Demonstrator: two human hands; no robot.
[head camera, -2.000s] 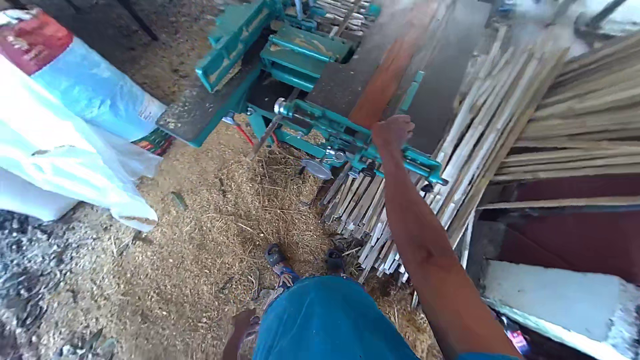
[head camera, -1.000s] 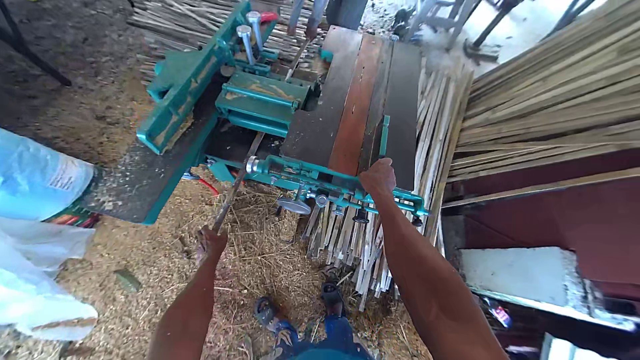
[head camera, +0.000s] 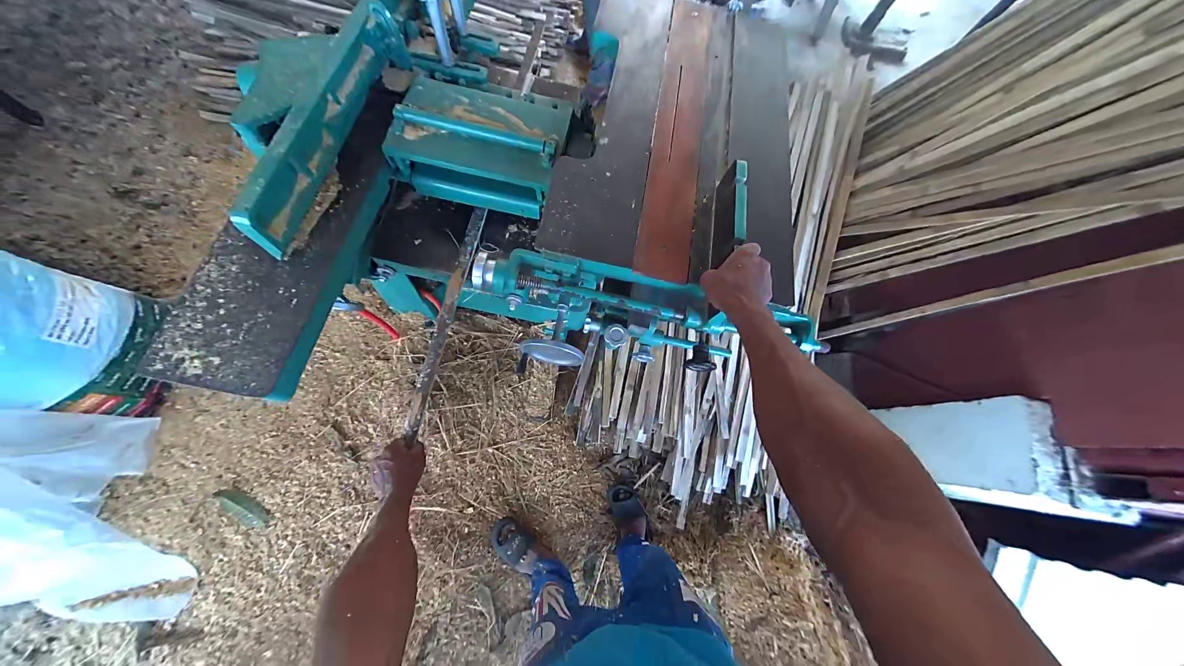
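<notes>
My left hand (head camera: 398, 467) grips the near end of a long narrow wooden strip (head camera: 442, 338), whose far end runs under the teal planer housing (head camera: 481, 139) of a woodworking machine. Beyond the housing, a wooden strip (head camera: 532, 55) shows in line with it. My right hand (head camera: 740, 277) rests closed on the near end of the teal fence (head camera: 741, 203) at the front edge of the dark machine table (head camera: 606, 176). A reddish-brown board with a slot (head camera: 675, 157) is set in that table. Below the front rail is a round metal handwheel (head camera: 552, 352).
Cut wooden strips (head camera: 680, 416) lie under the table, and longer strips (head camera: 1008, 157) are stacked at the right. A dark side table (head camera: 250, 305) juts out at left, beside a blue-and-white sack (head camera: 69, 324) and white plastic sheeting (head camera: 83, 518). Shavings cover the floor around my feet.
My left hand, low by my legs two seconds ago, came up to the strip and holds it. The right hand has stayed at the fence's near end. The view has shifted.
</notes>
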